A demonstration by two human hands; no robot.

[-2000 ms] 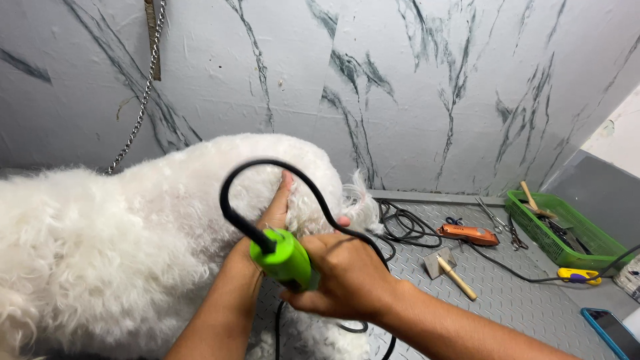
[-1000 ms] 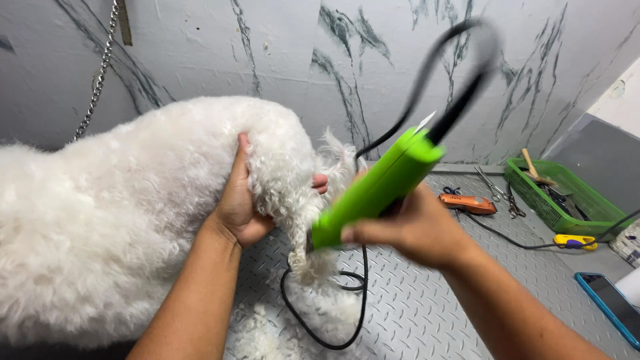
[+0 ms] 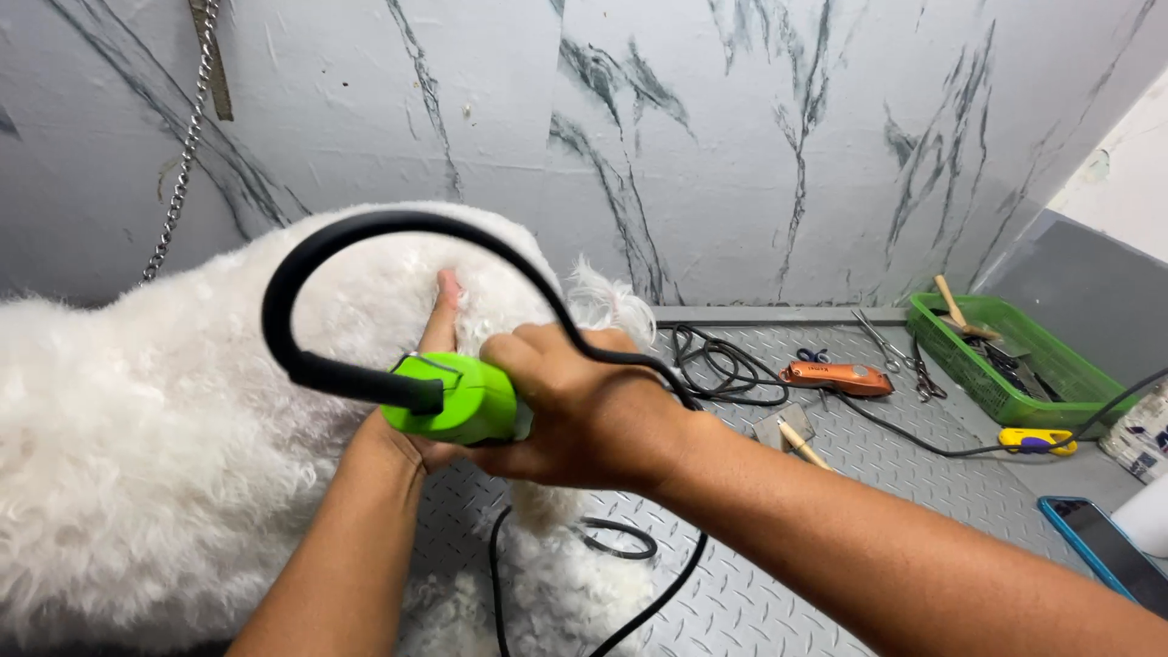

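Note:
A white curly-coated dog (image 3: pixel 201 365) stands side-on at the left, its rump toward the middle of the view. My right hand (image 3: pixel 584 411) grips green electric hair clippers (image 3: pixel 456 397) by the body, over the dog's hind leg; the black cord loops up from their rear end. The blade end is hidden behind my hand. My left hand (image 3: pixel 429 383) holds the upper hind leg, its thumb showing against the coat, its other fingers mostly hidden. Cut white fur (image 3: pixel 566 584) lies on the metal tread-plate table (image 3: pixel 748 557) beneath the leg.
Orange clippers (image 3: pixel 839 377), scissors (image 3: pixel 926 370), a slicker brush (image 3: pixel 787 433) and coiled cord (image 3: pixel 730 365) lie along the table's far side. A green basket of tools (image 3: pixel 1049 360), a yellow tool (image 3: pixel 1037 441) and a phone (image 3: pixel 1104 538) are at right. A chain (image 3: pixel 187 146) hangs at left.
Over the last second, my right hand has brought the green clippers left and turned them so their rear end faces me. A second ago they slanted across the lower hind leg.

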